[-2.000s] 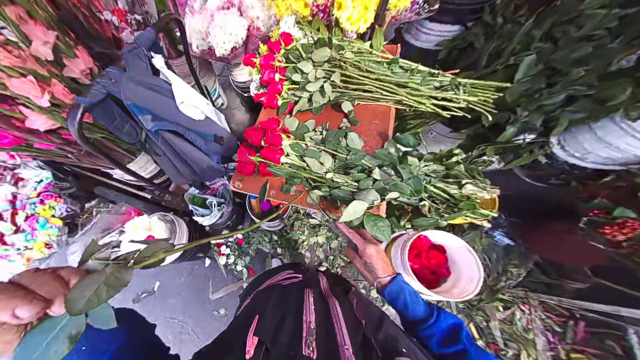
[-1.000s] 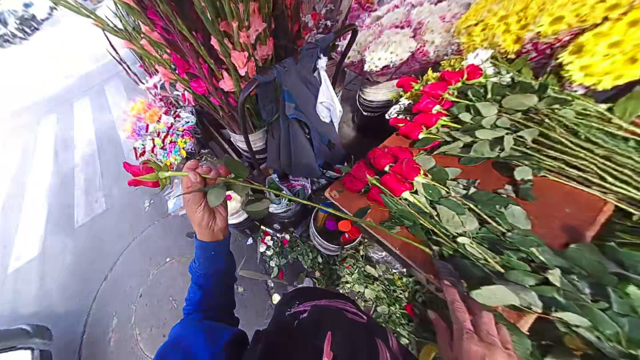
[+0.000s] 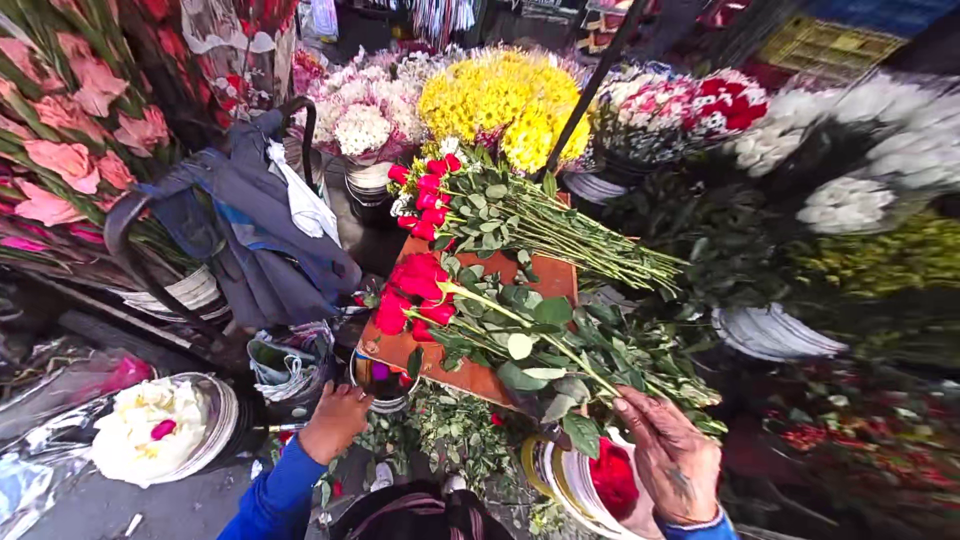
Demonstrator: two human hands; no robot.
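Note:
Over the right side of a reddish-brown board (image 3: 465, 375), my right hand (image 3: 667, 450) pinches the lower stem of a red rose (image 3: 421, 276). Its bloom lies among a pile of cut red roses (image 3: 391, 309). A second bunch of red roses (image 3: 431, 199) rests farther back on the board, stems pointing right. My left hand (image 3: 335, 421) is left of the board's near edge, beside a bucket of coloured items (image 3: 386, 379); its fingers are bent and whether it holds anything is unclear. Below my right hand stands a white bucket with red petals (image 3: 613, 480).
A bucket with whitish petals (image 3: 154, 424) stands at lower left. Dark clothing (image 3: 262, 225) hangs on a curved metal frame. Yellow flowers (image 3: 502, 97) and white flowers (image 3: 364, 127) stand behind the board. Cut leaves (image 3: 465, 439) litter the ground in front.
My left hand held a rose out at the left one second ago; it has let go of that stem. My right hand has taken hold of a rose stem. The view has swung right.

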